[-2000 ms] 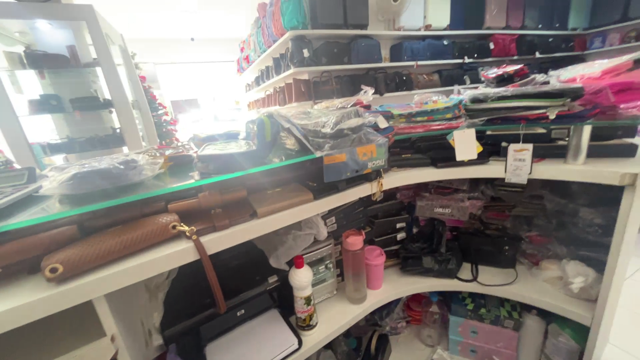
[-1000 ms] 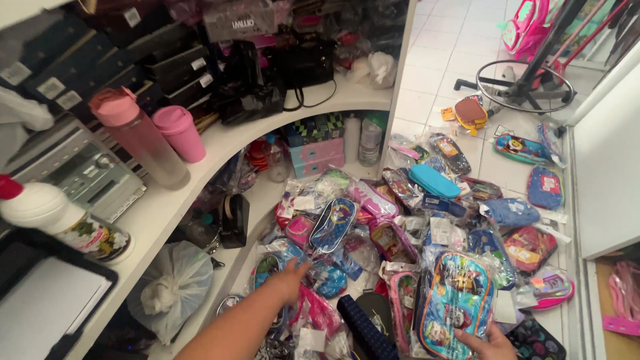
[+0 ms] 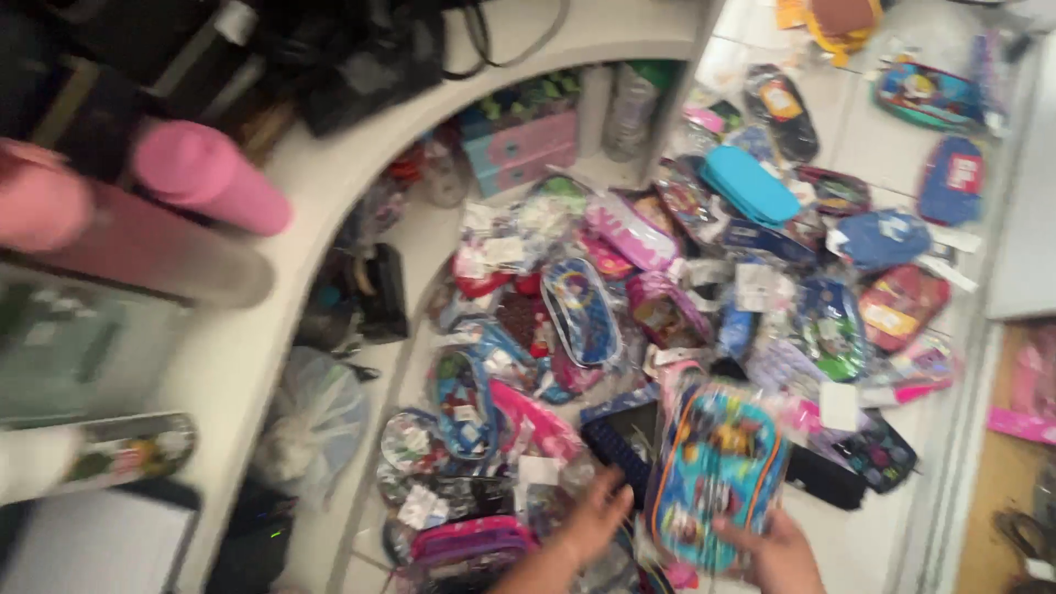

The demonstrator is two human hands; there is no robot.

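My right hand grips the lower right edge of a blue pencil case with orange piping, wrapped in clear plastic, thumb on its front. My left hand is just left of that case, fingers spread, over the heap of wrapped pencil cases; no item shows in it. Close by lie a pink and purple case, a dark blue dotted case and a blue oval case. A plain turquoise case lies farther up the heap. The picture is blurred.
A curved white shelf on the left holds a pink tumbler and a bottle with a pink lid. Beneath it sit a tied plastic bag and pink and blue boxes. A sliding-door track runs along the right.
The view has swung down from the shelves to the heap on the floor. Since one second ago, my left hand has come nearer to the blue case, which my right hand still holds.
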